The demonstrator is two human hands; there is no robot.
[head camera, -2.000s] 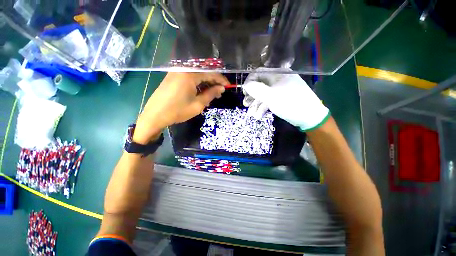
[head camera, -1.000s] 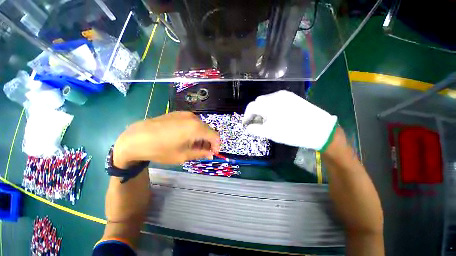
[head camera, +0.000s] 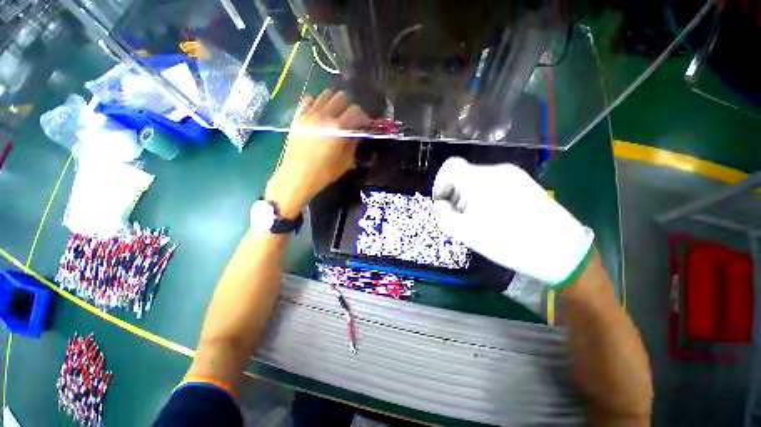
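Note:
My bare left hand (head camera: pixel 327 138), with a watch at the wrist, reaches over the lead pile (head camera: pixel 387 126) behind the tray, partly behind the clear guard; its fingertips hide what they touch. My gloved right hand (head camera: pixel 501 213) is above the right part of the black tray (head camera: pixel 335 229), fingers curled; whether it holds a small piece cannot be told. The tray holds a heap of small white-blue pieces (head camera: pixel 409 227). A pile of red, black and white leads (head camera: pixel 380 282) lies in front of the tray. One lead (head camera: pixel 347 321) lies apart on the ribbed grey panel (head camera: pixel 417 342).
The clear guard's edge (head camera: pixel 467 143) crosses above the tray, below the dark machine (head camera: pixel 434 67). At left are plastic bags (head camera: pixel 104 196), a blue bin (head camera: pixel 25 303), two lead piles (head camera: pixel 115 265) and a green roll (head camera: pixel 158 143). A red bin (head camera: pixel 718 292) is at far right.
My left hand has moved from the tray's front edge up and back to the rear pile. A single lead now lies on the ribbed panel. My right hand stays over the tray. The view has shifted.

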